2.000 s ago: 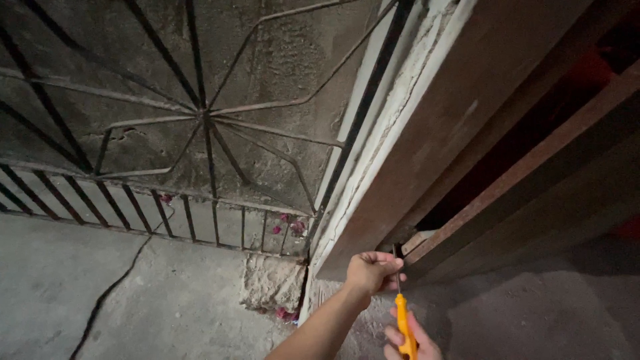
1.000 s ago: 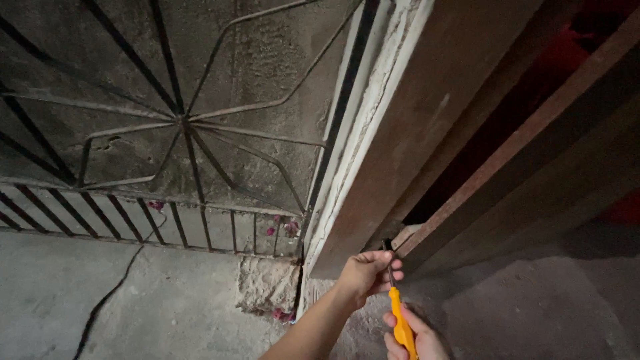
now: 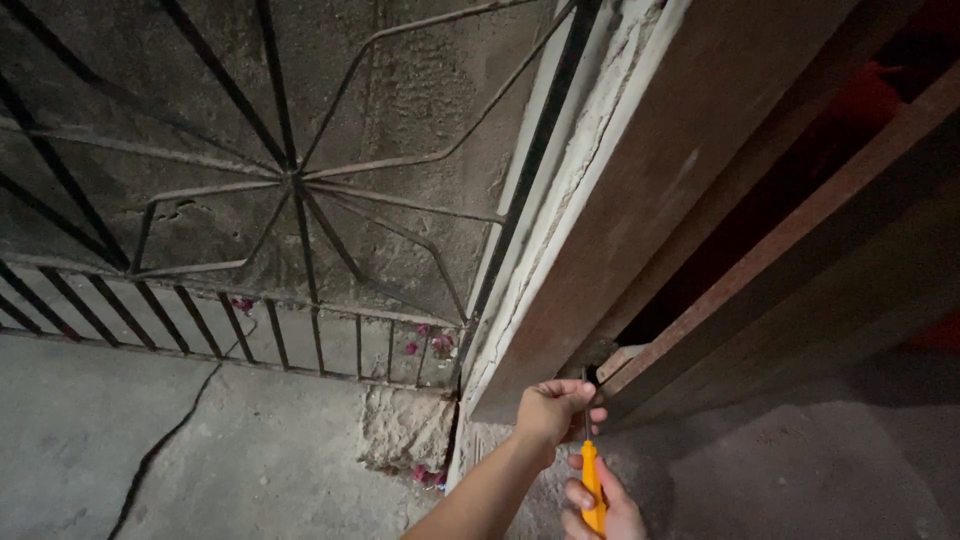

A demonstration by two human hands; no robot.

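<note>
My right hand (image 3: 604,502) grips the yellow handle of a screwdriver (image 3: 591,480), whose thin metal shaft points up toward the foot of the door frame. Just above it, my left hand (image 3: 559,409) has its thumb and fingertips together around the upper shaft, near a small dark part (image 3: 590,373) at the frame. Whether the fingers also pinch something small there cannot be told. A brown door frame (image 3: 600,247) rises beside the hands, and the edge of a door (image 3: 757,255) stands to its right, with a pale piece (image 3: 616,364) low between them.
A metal gate with radiating bars (image 3: 292,178) stands at the left before a rough wall. Below its corner lies a rough concrete block (image 3: 409,429) with pink petals (image 3: 429,475) beside it. A long crack (image 3: 169,435) runs across the concrete floor.
The view has shifted slightly. Both hands stay low by the door frame, with the screwdriver still in the right hand and the left fingers at its shaft.
</note>
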